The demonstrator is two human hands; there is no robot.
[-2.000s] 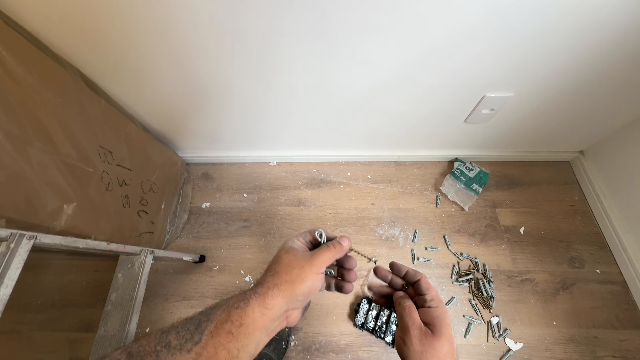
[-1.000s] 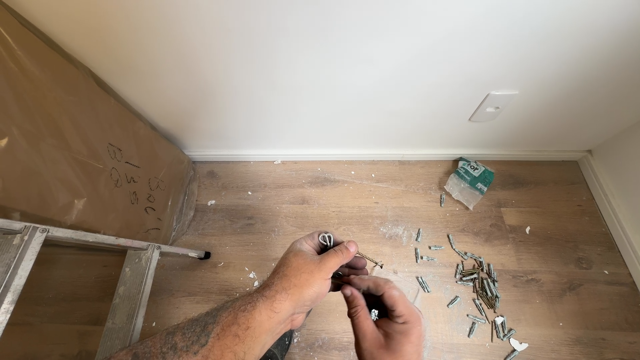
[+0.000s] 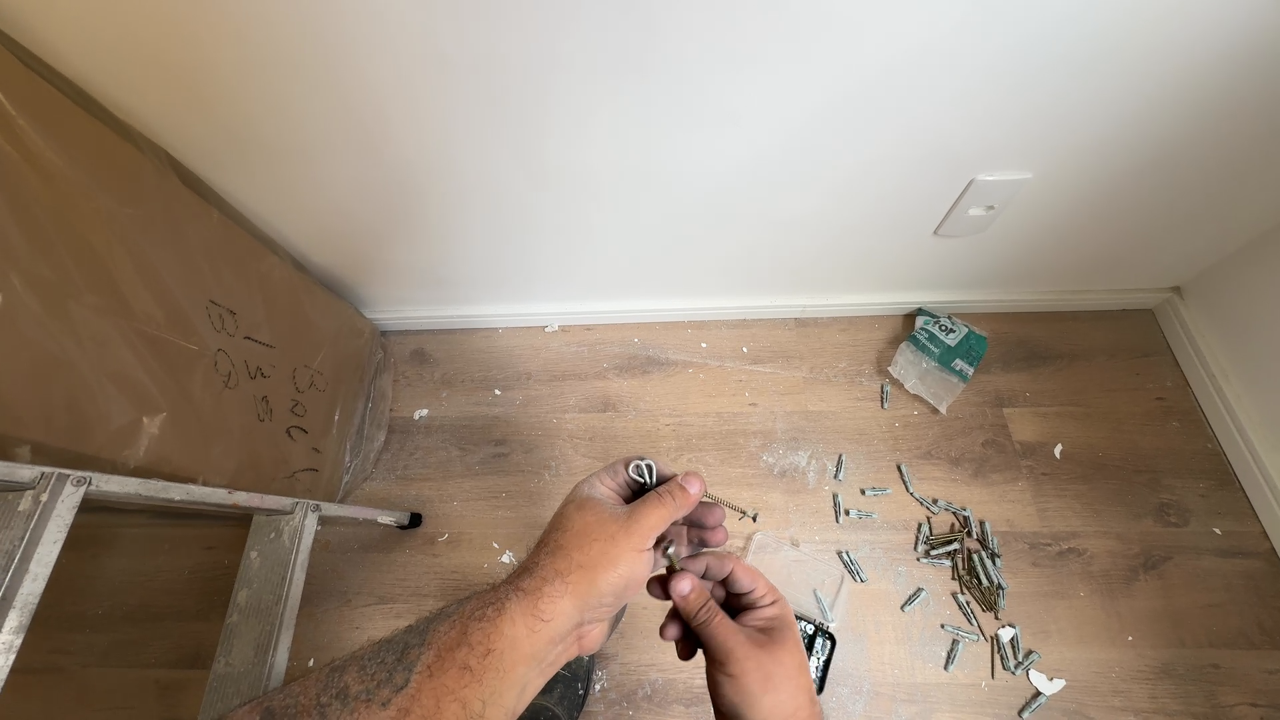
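Observation:
My left hand (image 3: 640, 520) holds metal hooks (image 3: 643, 472), their curved ends above the fingers, and a long screw (image 3: 730, 505) that points right from under the thumb. My right hand (image 3: 725, 620) touches the left at the palm and pinches a small screw or hook (image 3: 672, 558) between thumb and forefinger; which it is, I cannot tell. Below and right of the hands, a small black case (image 3: 820, 655) with a clear lid (image 3: 795, 570) lies open on the floor, partly hidden by my right hand.
Grey wall plugs and screws (image 3: 975, 570) lie in a loose pile on the wood floor at right. A torn green-and-clear packet (image 3: 940, 358) is near the baseboard (image 3: 700, 308). An aluminium ladder (image 3: 270, 590) and a wrapped cardboard package (image 3: 170, 300) stand left. A wall plate (image 3: 983, 204) is above.
My right hand has moved left to meet my left hand, from beside the screw's tip two seconds ago. The case, largely hidden one second ago, shows partly again.

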